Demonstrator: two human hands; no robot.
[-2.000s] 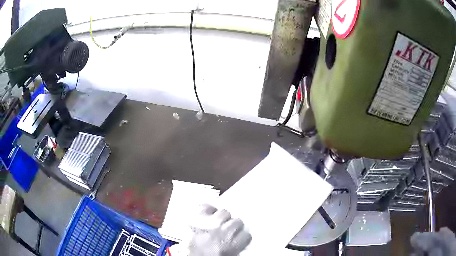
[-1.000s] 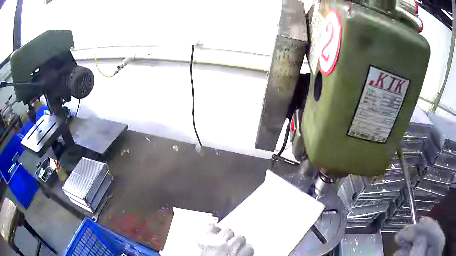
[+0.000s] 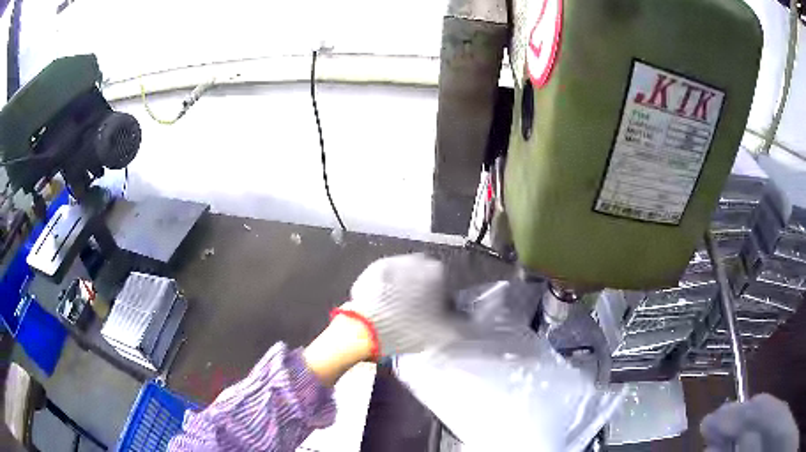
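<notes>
My left hand (image 3: pixel 408 302), in a whitish knit glove with a red cuff, lies over the far left edge of a blurred silver heat sink (image 3: pixel 521 384) on the round drill table; its fingertips are blurred, so the grip cannot be told. The chuck (image 3: pixel 556 305) hangs under the olive-green drill press head (image 3: pixel 636 132), close beside the heat sink's far right edge. My right hand (image 3: pixel 751 428), gloved, is closed on the lower end of the steel feed handle (image 3: pixel 730 318) at the lower right. Another bright white plate (image 3: pixel 346 415) lies partly hidden behind my left forearm.
Tall silver heat sink stacks (image 3: pixel 663 331) stand right of the drill head, with a flat piece (image 3: pixel 650 413) before them. A smaller stack (image 3: pixel 141 322) stands on the bench at left, near a blue basket (image 3: pixel 152 419). A second drill press (image 3: pixel 62 132) stands far left.
My left hand has moved up and away from the near plate to the heat sink's far edge. The heat sink looks shifted and blurred. My right hand remains at the feed handle.
</notes>
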